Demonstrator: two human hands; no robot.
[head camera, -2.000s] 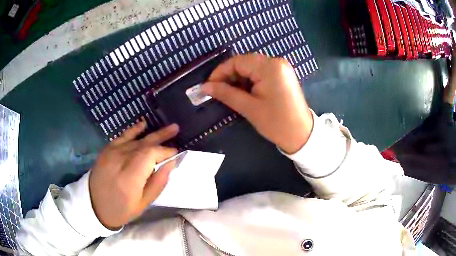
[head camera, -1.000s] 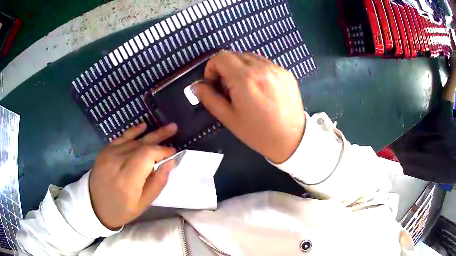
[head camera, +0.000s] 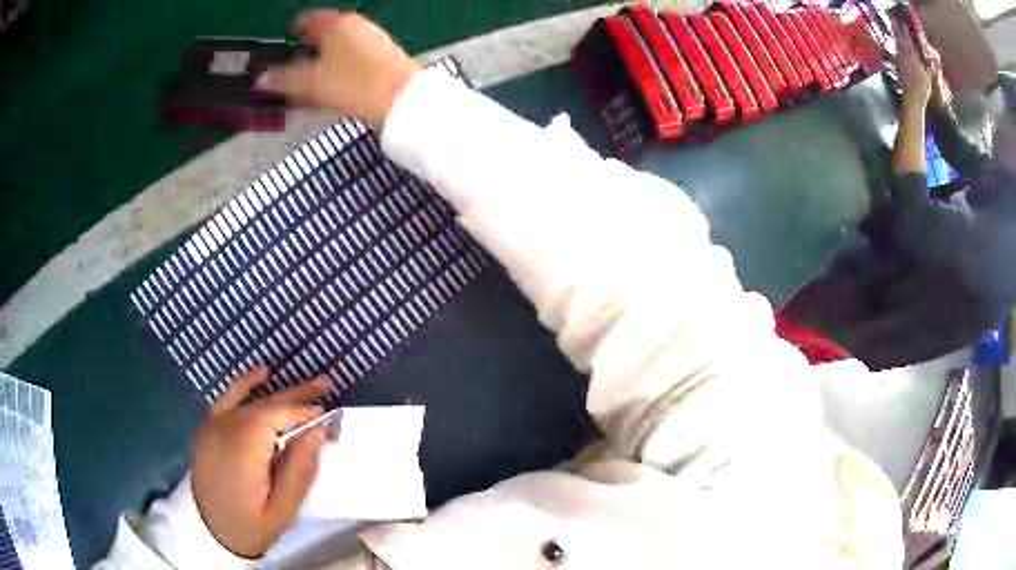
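Observation:
My right hand (head camera: 340, 69) is stretched to the upper left and grips the right end of a radio (head camera: 201, 80). The radio lies back up, black with a small silver-white label (head camera: 232, 62) and a dark red edge. It is over the green surface beyond the pale strip and is slightly blurred. My left hand (head camera: 251, 468) holds a folded white label sheet (head camera: 373, 462) between thumb and fingers. Its fingertips rest at the lower edge of the dark small-sticker sheet (head camera: 301, 267), which has rows of narrow white bars.
A row of red-edged radios (head camera: 713, 67) stands at the upper right. The pale, worn strip (head camera: 123, 228) curves across the upper left. Spare label sheets (head camera: 33, 468) lie at the far left edge. Another person's forearm (head camera: 911, 123) and dark clothing are at the right.
My right hand has carried the radio from the sticker sheet to the upper left, past the pale strip. The label's face now shows uncovered. My left hand still holds the white sheet. The view has shifted.

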